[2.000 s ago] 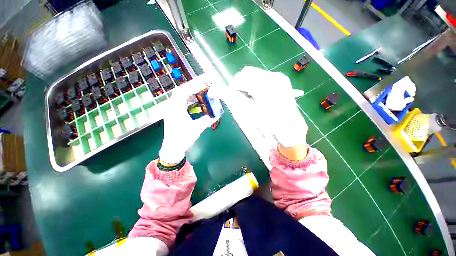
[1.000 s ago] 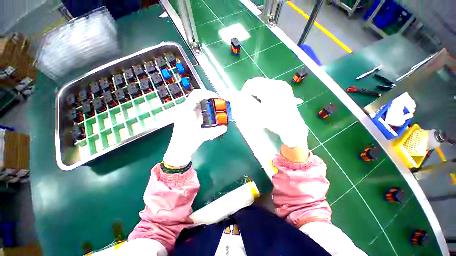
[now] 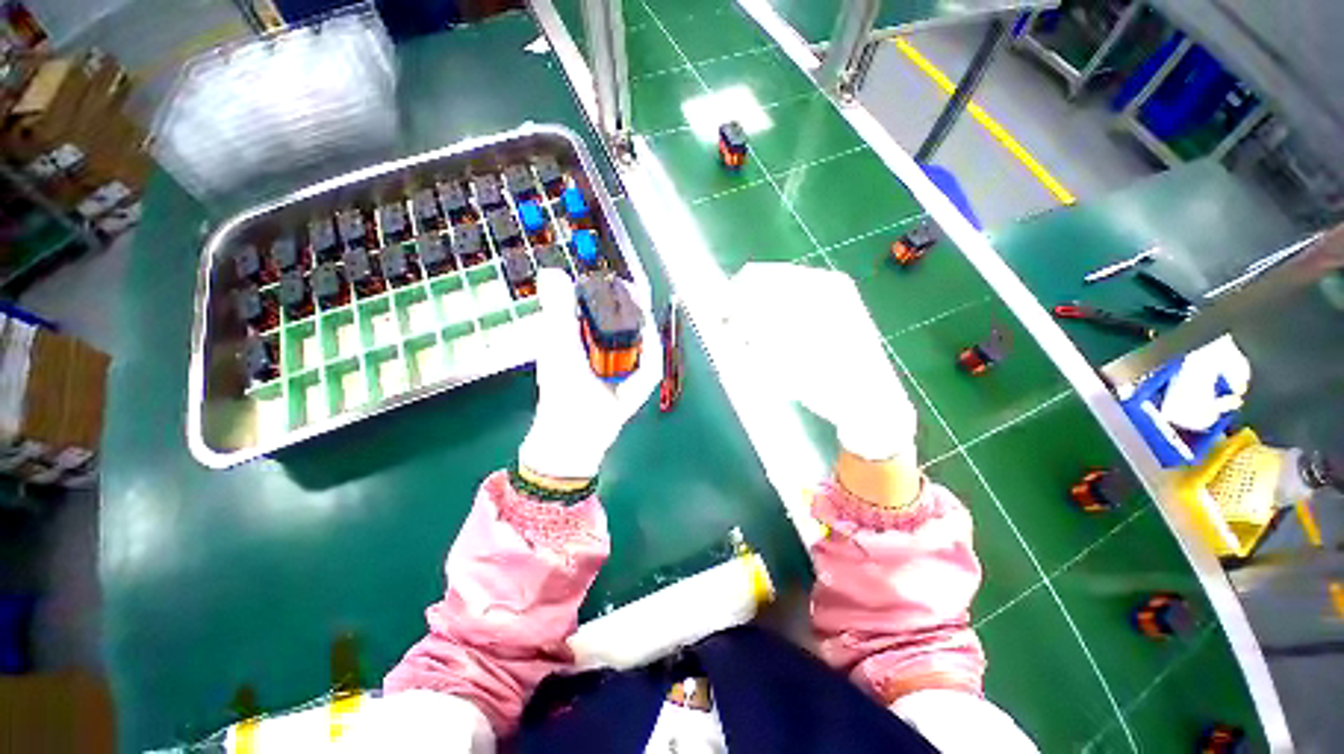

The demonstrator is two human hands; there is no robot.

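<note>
My left hand (image 3: 578, 395), in a white glove, holds a coil component (image 3: 609, 324) upright, its black top up and orange winding below, near the right rim of the metal tray (image 3: 313, 446). My right hand (image 3: 820, 346), also in a white glove, is over the near edge of the green conveyor belt, apart from the component. Its fingers are overexposed, so I cannot tell whether they hold anything. The tray's pale green divider (image 3: 386, 354) holds rows of black-topped components and a few blue ones (image 3: 575, 203). A red-handled tool (image 3: 672, 361) lies between tray and belt.
Components (image 3: 1095, 489) stand spaced along the belt (image 3: 943, 486). Clear plastic trays (image 3: 280, 111) are stacked behind the metal tray. A white roll (image 3: 671, 611) lies near my body. Across the belt are a blue bin (image 3: 1164, 416), a yellow basket (image 3: 1235, 491) and hand tools (image 3: 1106, 320). A metal post stands beyond my hands.
The component in my left hand has turned from showing its blue side and windings to black top up. The red-handled tool shows more fully. The whole view has shifted slightly.
</note>
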